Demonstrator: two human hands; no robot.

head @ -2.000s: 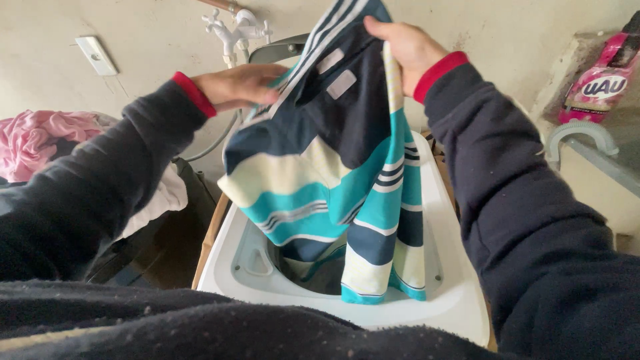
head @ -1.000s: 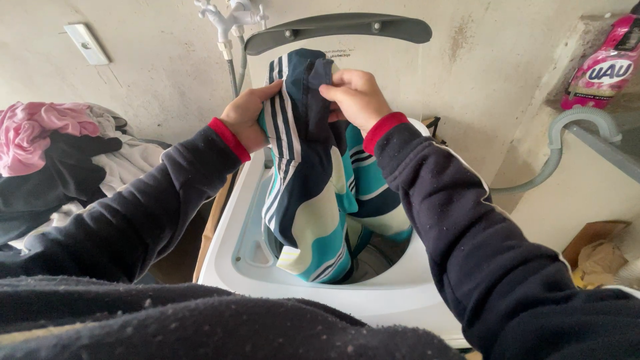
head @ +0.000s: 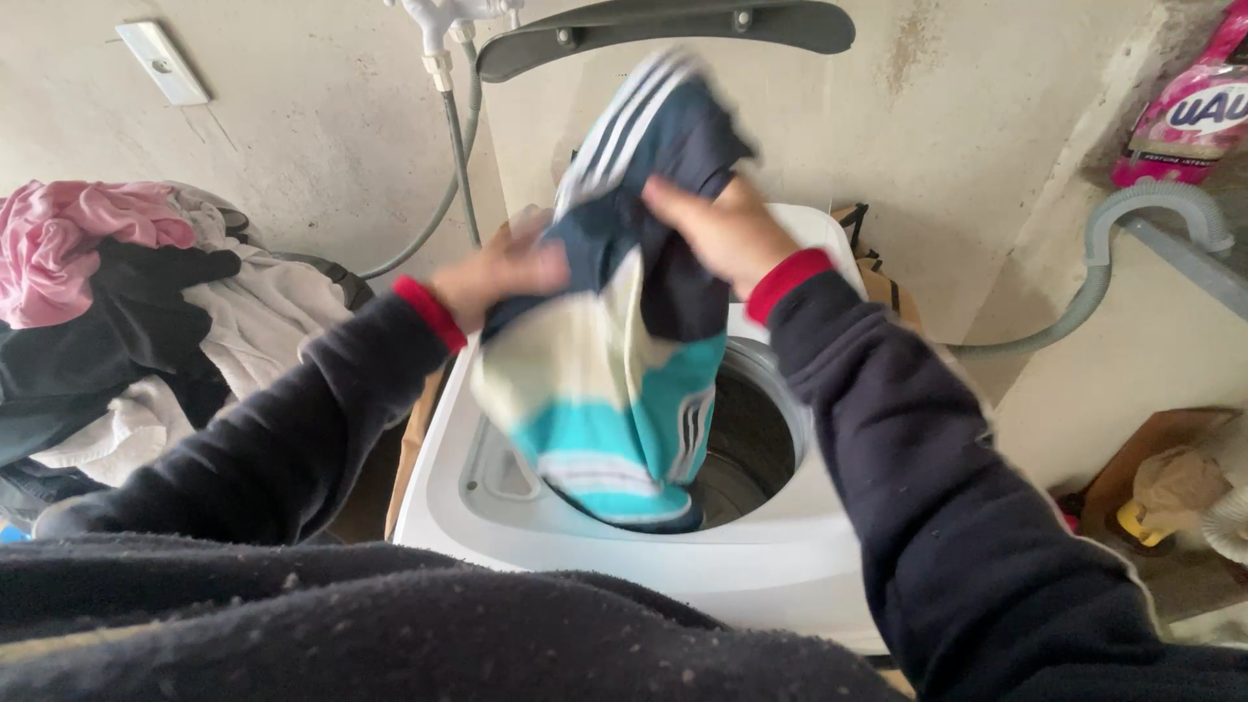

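Note:
Between my hands hangs a striped garment (head: 595,390) in navy, cream, turquoise and white, blurred by motion. My right hand (head: 721,229) grips its dark upper part, thumb on the front. My left hand (head: 507,268) is at its left side, fingers blurred against the navy cloth. The garment's lower end hangs over the round opening of a white top-loading washing machine (head: 624,565). Part of the metal drum (head: 746,448) shows to the right of the cloth.
Clothes in pink (head: 88,239), black and white lie heaped at the left. Behind the machine are a white tap (head: 439,29) with hoses and a dark curved lid edge (head: 673,29). A grey drain hose (head: 1082,292) and a pink bottle (head: 1185,127) are at the right.
The garment, gathered upright a second ago with its lower part inside the drum, is now spread wider and higher, and more of the drum shows. Both hands stay at its upper part.

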